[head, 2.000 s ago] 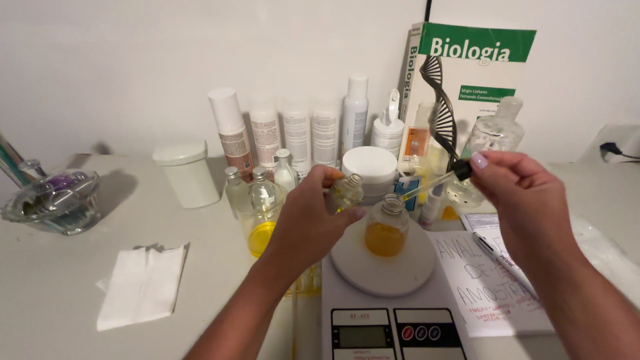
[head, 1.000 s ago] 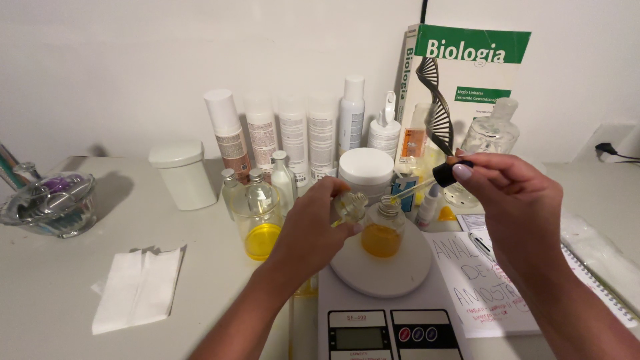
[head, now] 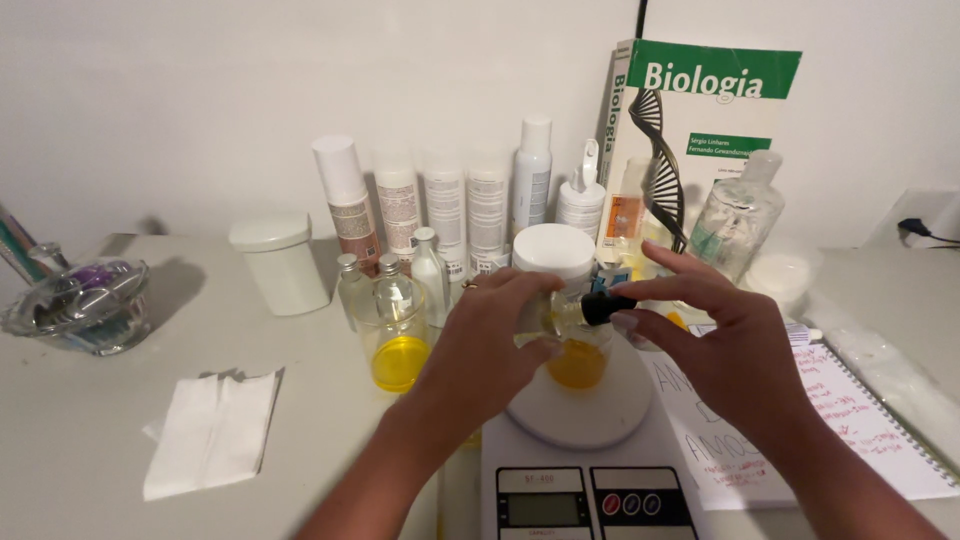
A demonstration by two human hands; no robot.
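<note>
My left hand (head: 499, 337) holds a small clear glass bottle (head: 541, 313) tilted on its side, its neck toward the right. Between thumb and fingers of my right hand (head: 701, 322) is the black cap of a dropper (head: 606, 306), which meets the bottle's neck; the pipette is not visible outside the bottle. Just below them, a glass bottle of orange-yellow liquid (head: 576, 365) stands on the round platform of a white digital kitchen scale (head: 585, 420). My hands partly hide its neck. To the left of my left hand stands a glass beaker with yellow liquid (head: 400, 360).
Behind are small capped bottles (head: 429, 274), a white lidded jar (head: 553, 251), several white bottles (head: 445, 217) and a biology textbook (head: 705, 112). A spiral notebook (head: 862, 420) lies right, folded white paper (head: 217, 431) left, near a lidded white pot (head: 281, 262) and a glass bowl (head: 97, 307).
The dropper has moved from above the orange-yellow bottle to the neck of the small bottle in my left hand. Its glass pipette, seen earlier, is now out of sight.
</note>
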